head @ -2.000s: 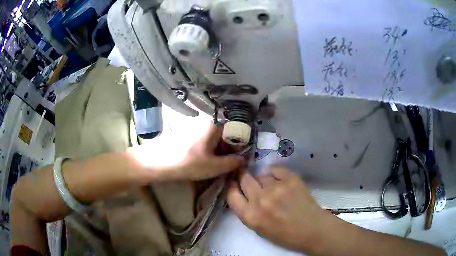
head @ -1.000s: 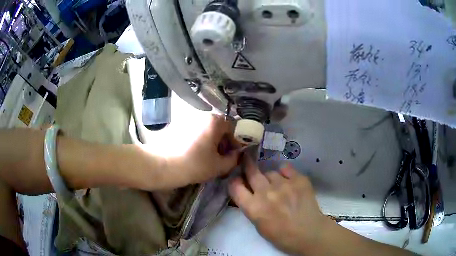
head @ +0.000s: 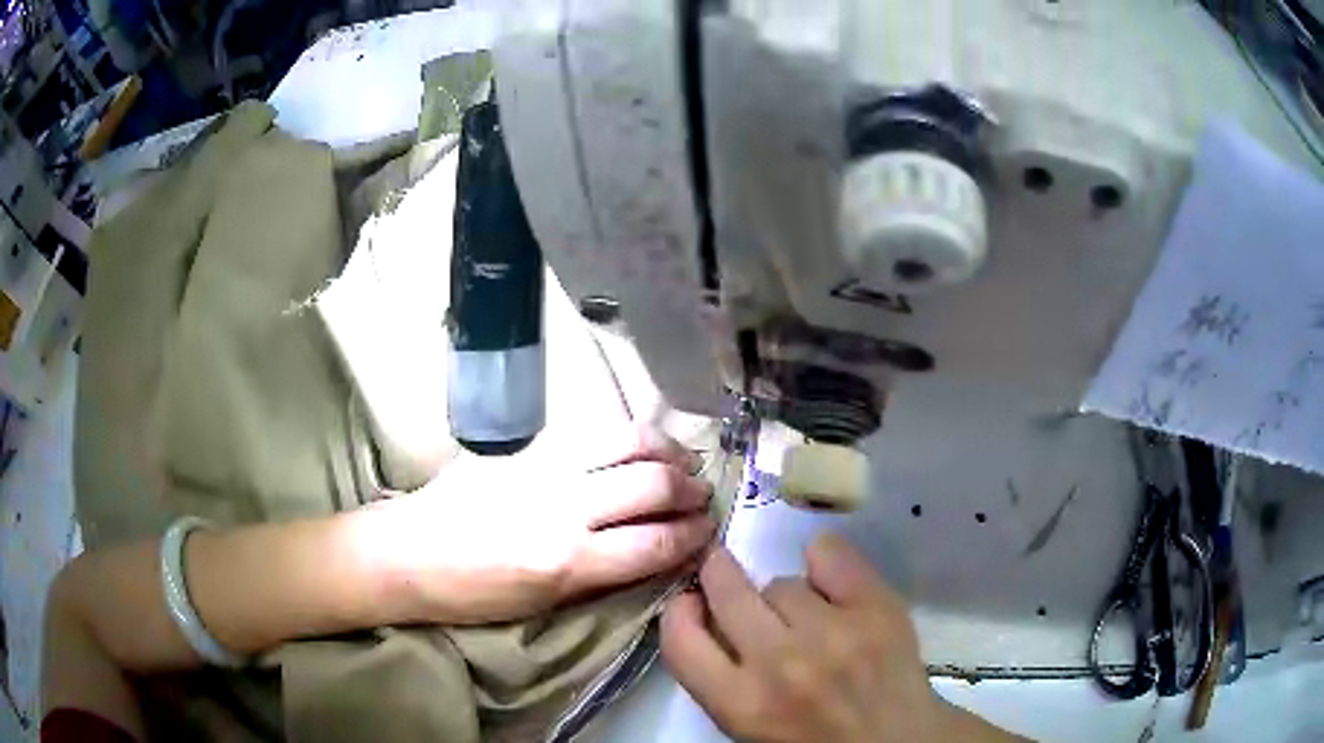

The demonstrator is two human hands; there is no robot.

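Observation:
Khaki trouser cloth (head: 218, 312) lies heaped left of the machine head, part of it washed out by the lamp glow. My left hand (head: 581, 530) lies on the cloth with its fingers curled at the garment edge, left of the presser foot and needle area (head: 741, 428). My right hand (head: 791, 639) is just in front of the needle area, its fingertips at the same edge, thumb and finger close together. A striped lining strip (head: 617, 679) runs towards me between the hands. Whether the right fingers pinch the cloth is hard to tell.
The machine head (head: 624, 189) fills the upper middle, with a tension dial (head: 912, 218) and a cream knob (head: 825, 476). The lamp (head: 497, 276) hangs left of it. A note sheet (head: 1234, 312) is at the right. Scissors (head: 1157, 610) lie below it beside a thin orange-brown handle (head: 1210, 661).
The view has shifted, so the machine head sits further right. My left hand has flattened over the cloth, its fingers now visible beside the edge. More khaki and pale cloth shows behind the lamp.

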